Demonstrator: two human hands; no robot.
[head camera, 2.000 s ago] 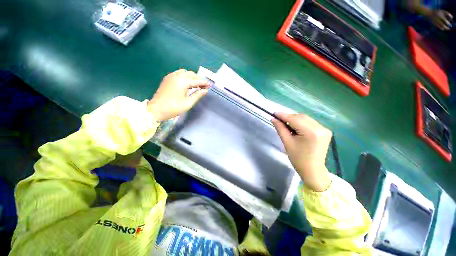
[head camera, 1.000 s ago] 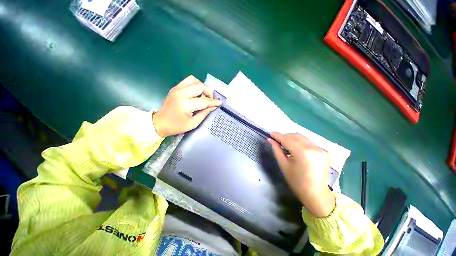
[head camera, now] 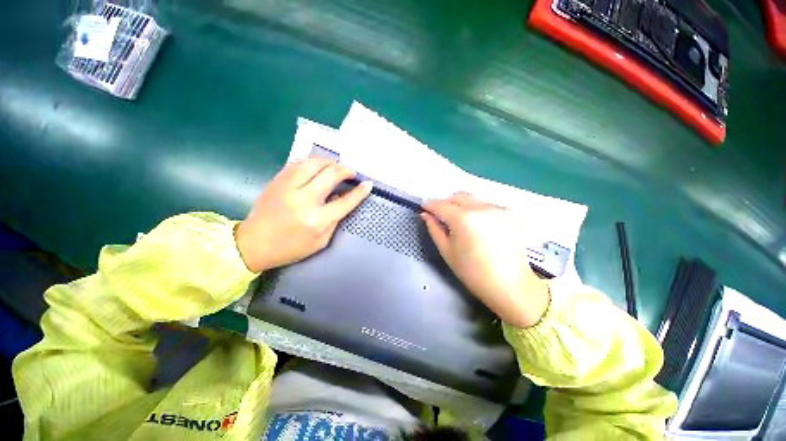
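Note:
A grey laptop bottom cover [head camera: 371, 284] with a perforated vent lies on white foam sheets [head camera: 483, 189] in front of me. A long black rubber foot strip [head camera: 395, 197] lies along its far edge beside the vent. My left hand [head camera: 297, 211] has thumb and fingers on the strip near its left end. My right hand [head camera: 483, 250] has thumb and fingertips on the strip near the middle and hides its right part. Two small black feet show near the cover's front edge, one at left [head camera: 293, 304] and one at right.
A bagged pack of striped sheets [head camera: 116, 52] lies upper left. A red tray [head camera: 629, 77] holds a dark laptop assembly at upper right. A loose black strip [head camera: 626, 267], a bundle of black strips [head camera: 687, 310] and waiting covers [head camera: 745, 379] lie at right.
The strip was held raised at its right part; now it lies down along the cover's edge. My right hand has moved closer to my left hand. The head view has shifted.

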